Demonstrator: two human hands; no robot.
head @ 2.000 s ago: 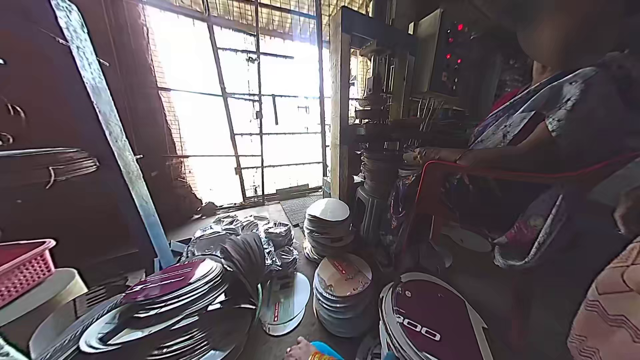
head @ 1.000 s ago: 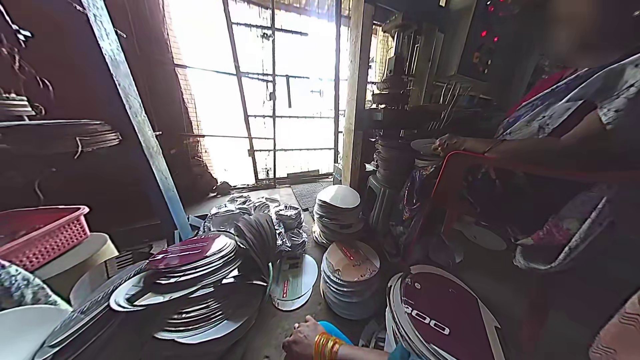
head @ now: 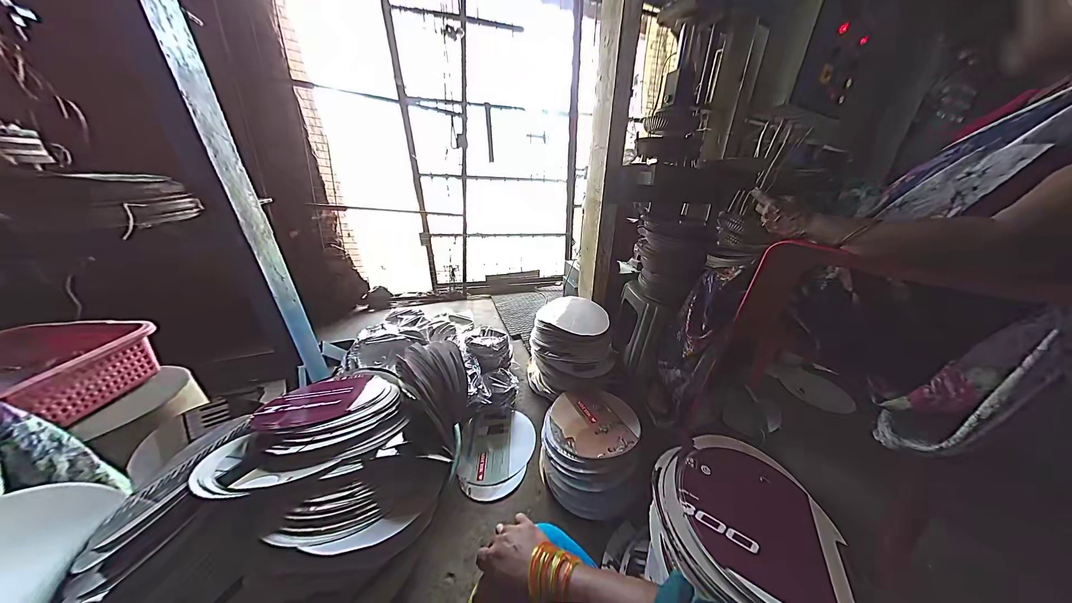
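Observation:
Above the bottom edge, near the middle, is my right hand [head: 511, 548], with yellow and orange bangles at the wrist. Its fingers look curled beside a bright blue cloth [head: 568, 543]; whether anything is inside them is hidden. My left hand is out of view. Nearest beyond the right hand are a stack of round discs with a printed top [head: 593, 425] and flat discs [head: 498, 452] on the floor. To its right stands a larger stack with a maroon printed top sheet [head: 741, 502]. Many loose discs and sheets [head: 335, 435] are heaped at the left.
A seated person's arm [head: 921, 243] reaches toward a dark upright machine [head: 670, 167] at the right, behind a red chair frame [head: 766, 293]. Plastic-wrapped bundles [head: 435, 335] and a white-topped stack [head: 572, 335] stand before a barred gate [head: 465, 167]. A pink basket [head: 92, 377] is at the left.
My right hand, barely in view at the bottom edge two seconds ago, now shows with its bangles and forearm. The seated person's hand, earlier beside a disc at the machine, is now raised slightly.

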